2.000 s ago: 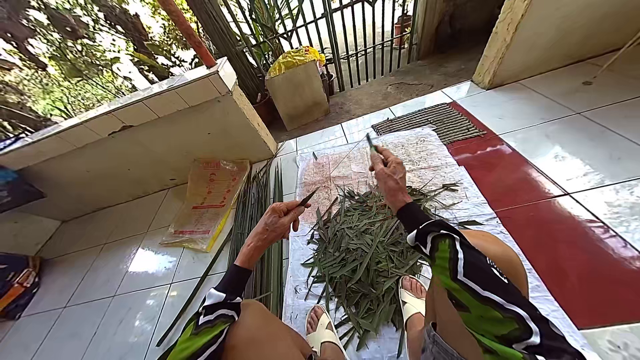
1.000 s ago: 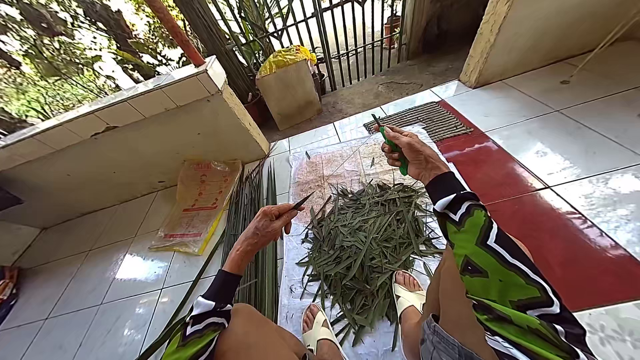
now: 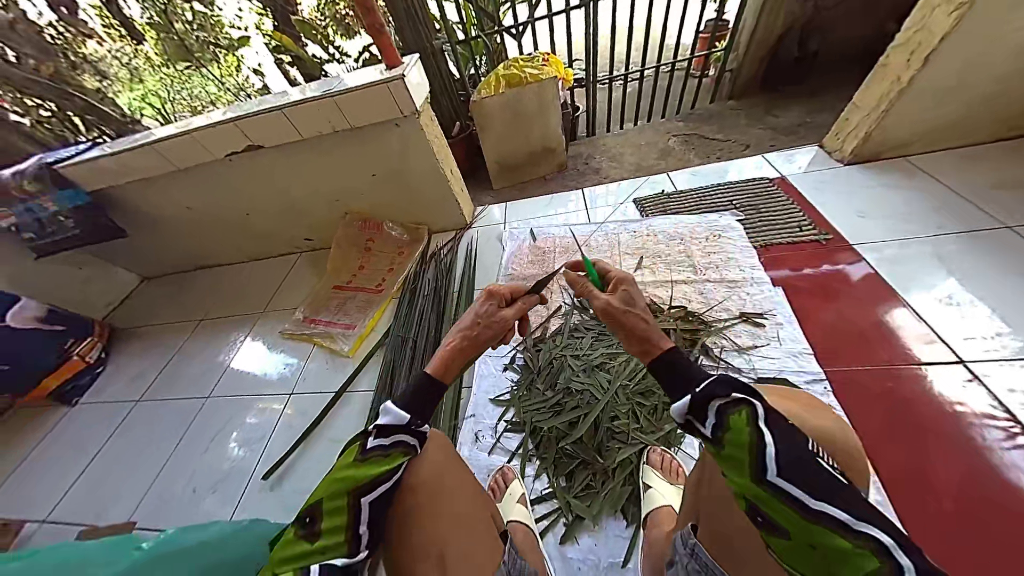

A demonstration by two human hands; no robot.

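Observation:
My left hand (image 3: 498,322) pinches a dark narrow leaf piece (image 3: 547,279), its pointed tip aimed toward my other hand. My right hand (image 3: 618,306) grips a small knife with a green handle (image 3: 593,274), its thin blade pointing up and away. The fingertips of both hands are close together at the leaf's tip; whether they touch is unclear. Below them a heap of cut green leaf strips (image 3: 592,408) lies between my feet on a white cloth (image 3: 752,288). Long, uncut leaves (image 3: 420,320) lie in a bundle along the cloth's left side.
A printed plastic sack (image 3: 360,280) lies on the tiles left of the bundle. Beyond are a low wall (image 3: 304,188), a box-like container (image 3: 522,132) with yellow plastic on top, and a metal gate (image 3: 640,64). A ribbed mat (image 3: 732,212) touches the cloth's far right corner.
My right hand with the knife has come down and left toward my left hand, which still holds a leaf piece. A second ago the hands were well apart.

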